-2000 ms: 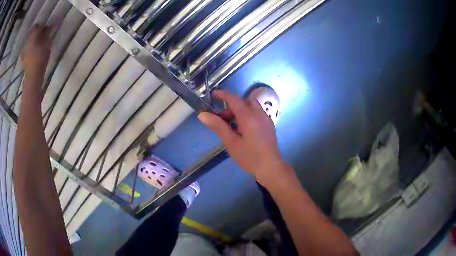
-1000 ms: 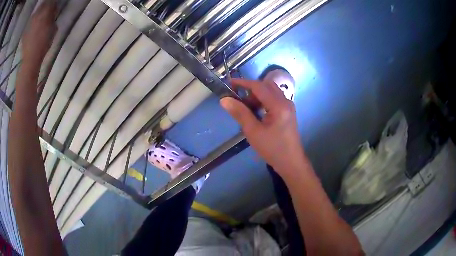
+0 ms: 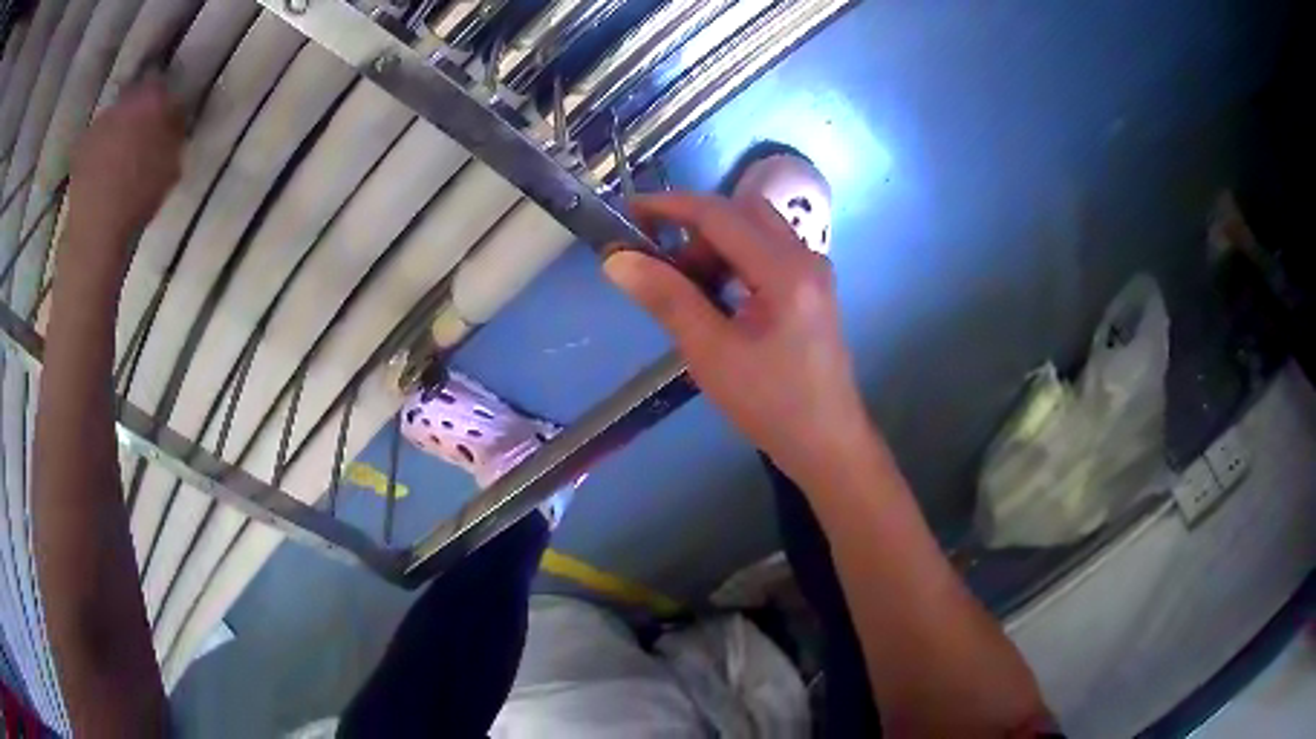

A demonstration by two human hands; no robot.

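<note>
A metal rack frame (image 3: 491, 137) with riveted flat side bars and thin crosswise rods slants over white tubes (image 3: 325, 274). Bright shiny rods (image 3: 635, 72) run beyond its upper bar. My right hand (image 3: 751, 296) pinches the frame's near corner between thumb and fingers; the fingers hide part of the corner. My left hand (image 3: 130, 159) is at the upper left over the white tubes, inside the frame's outline. It is blurred, and I cannot tell whether it holds anything. A brassy joint (image 3: 419, 354) shows on the nearest tube.
Blue floor with a yellow line (image 3: 606, 580) lies below. Pink perforated shoes (image 3: 469, 426) are under and beside the frame. A white plastic bag (image 3: 1082, 433) lies at the right by a pale crate (image 3: 1140, 599). Crumpled whitish plastic (image 3: 635, 679) is at the bottom.
Since one second ago, the frame corner and my right hand on it appear shifted left and slightly up, with the whole view shifting too. My left hand appears slightly lower.
</note>
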